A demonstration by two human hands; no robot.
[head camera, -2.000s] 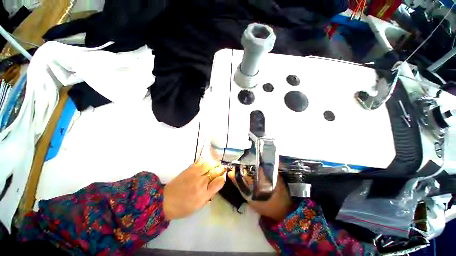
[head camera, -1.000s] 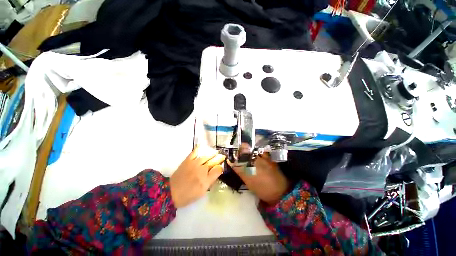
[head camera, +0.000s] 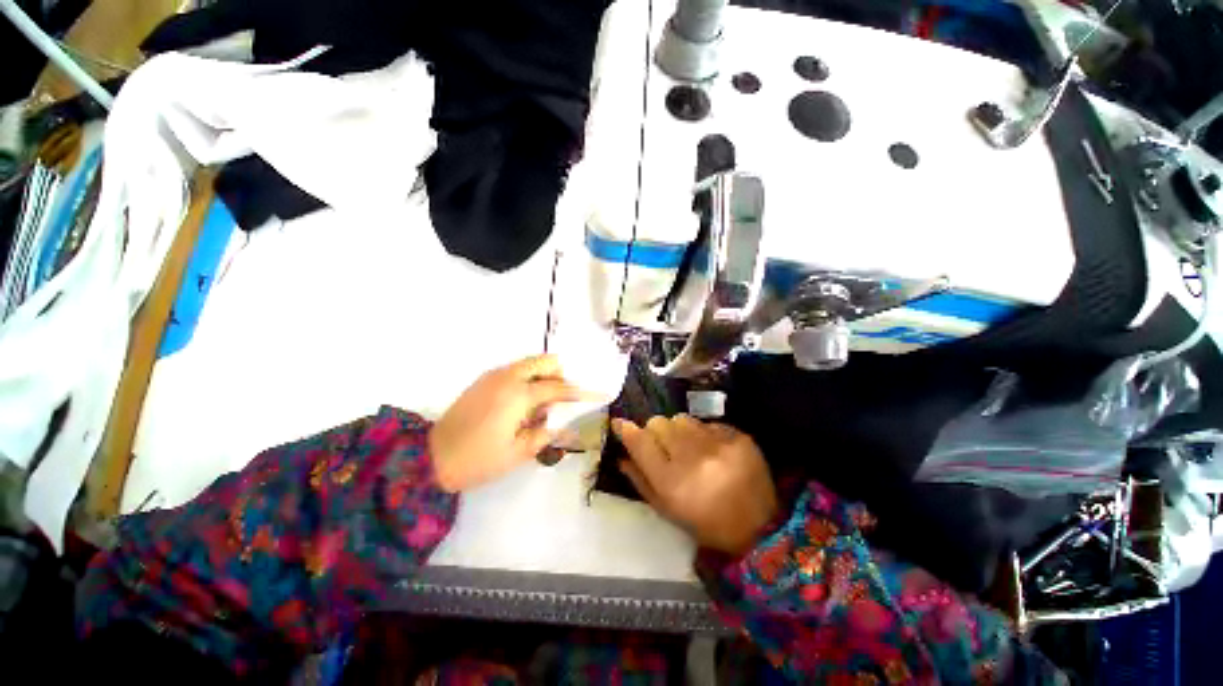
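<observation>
My left hand [head camera: 503, 426] is left of the needle area with its fingertips closed on a white strip [head camera: 590, 379]. My right hand [head camera: 704, 476] lies on a black fabric piece [head camera: 620, 469] just right of it, fingers pressing the cloth. The black piece has a frayed lower edge and runs up beneath the machine head. The presser foot and needle area [head camera: 633, 343] is just above the fingertips, partly hidden by the shiny take-up lever guard [head camera: 732, 255]. The white machine head [head camera: 925, 201] has a blue stripe.
A white strip bundle [head camera: 134, 201] hangs at left over a wooden strip [head camera: 158, 362] and a blue flat object [head camera: 199, 288]. A black fabric pile [head camera: 503, 161] lies behind. A clear zip bag [head camera: 1033, 436] and a parts tray [head camera: 1093, 556] are at right. The table's marked edge [head camera: 563, 600] is in front.
The view has shifted, showing more of the table's front edge. My hands have moved apart and a little away from the needle area. The white strip and more black cloth now show between them.
</observation>
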